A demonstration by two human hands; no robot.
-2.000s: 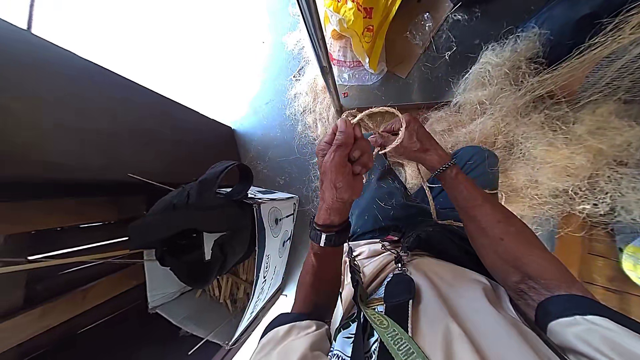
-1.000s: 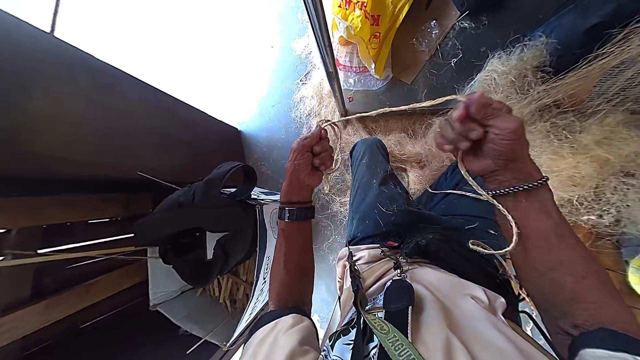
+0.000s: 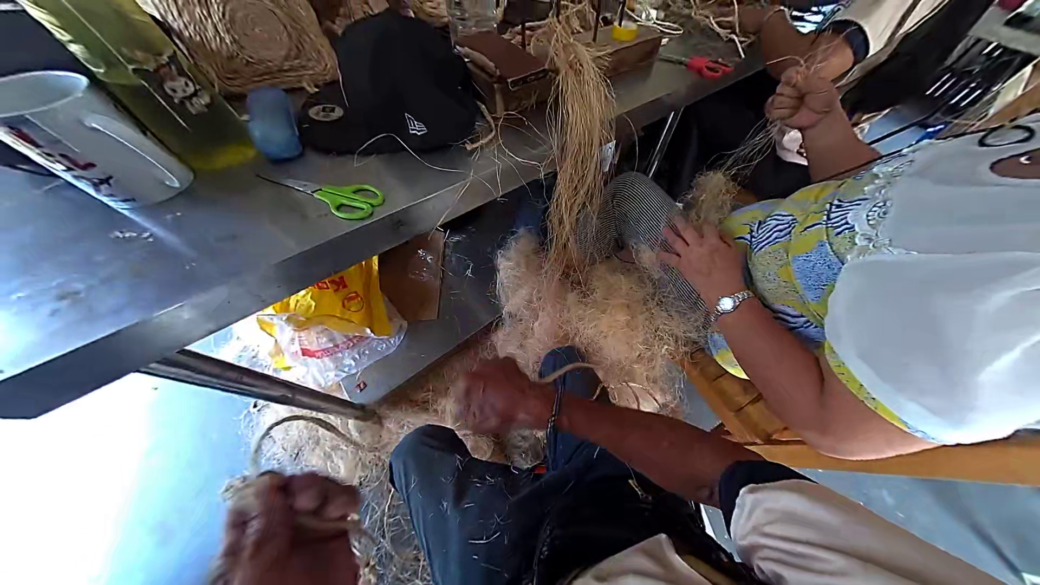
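Observation:
My left hand, low at the left of the head view, is closed on a twisted natural-fibre cord, which loops up above the knuckles. My right hand is a closed fist over my knees, blurred, with a piece of the same kind of cord showing behind its wrist. Between the hands the cord's course is not clear. Pale loose fibre lies heaped beyond my right hand, and a long hank of straight fibre hangs over the table edge.
A metal table bears green-handled scissors, a white mug, a black cap and red-handled scissors. Its metal leg stands near my left hand. A yellow plastic bag lies below. A co-worker sits at the right.
The view has swung up and to the right, onto the table and the co-worker. The cord stretched between my raised hands one second ago now shows a loose loop above my left hand.

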